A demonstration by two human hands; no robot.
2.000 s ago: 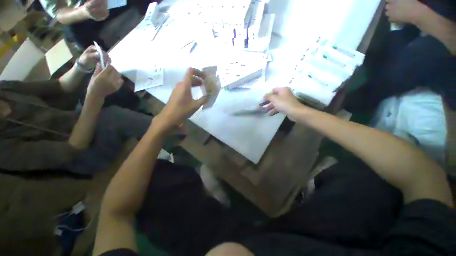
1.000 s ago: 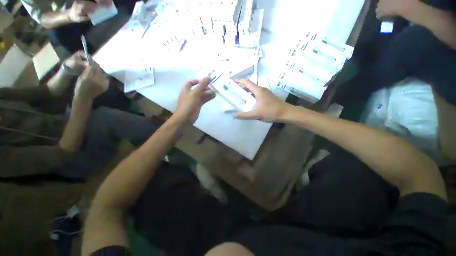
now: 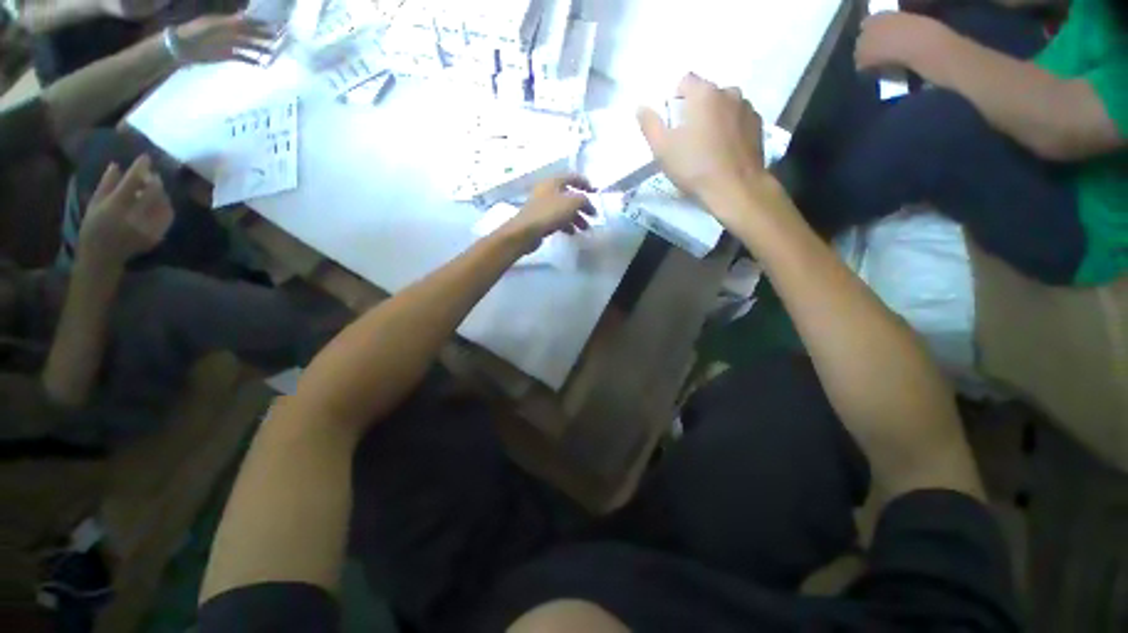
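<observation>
My left hand (image 3: 553, 213) is low over the white table top (image 3: 541, 322), blurred, beside a small pale piece whose nature I cannot tell. Whether it holds anything is unclear. My right hand (image 3: 711, 139) is bent over the white printed cartons (image 3: 674, 213) at the table's right edge and hides part of them. Its fingers point down and a pale piece shows by them; I cannot tell if it is gripped. A white block of cartons (image 3: 517, 155) lies just beyond my left hand.
More printed cartons (image 3: 458, 35) are piled at the back. A printed sheet (image 3: 262, 151) lies at the left edge. Neighbouring workers' hands (image 3: 126, 213) show at left, and another person's hand (image 3: 893, 40) at right. A white plastic bag (image 3: 918, 287) is at the right.
A second ago both my hands held a white printed carton between them. Now they are apart, the right one over the cartons at right. The view has shifted; the left neighbour's hands are now apart.
</observation>
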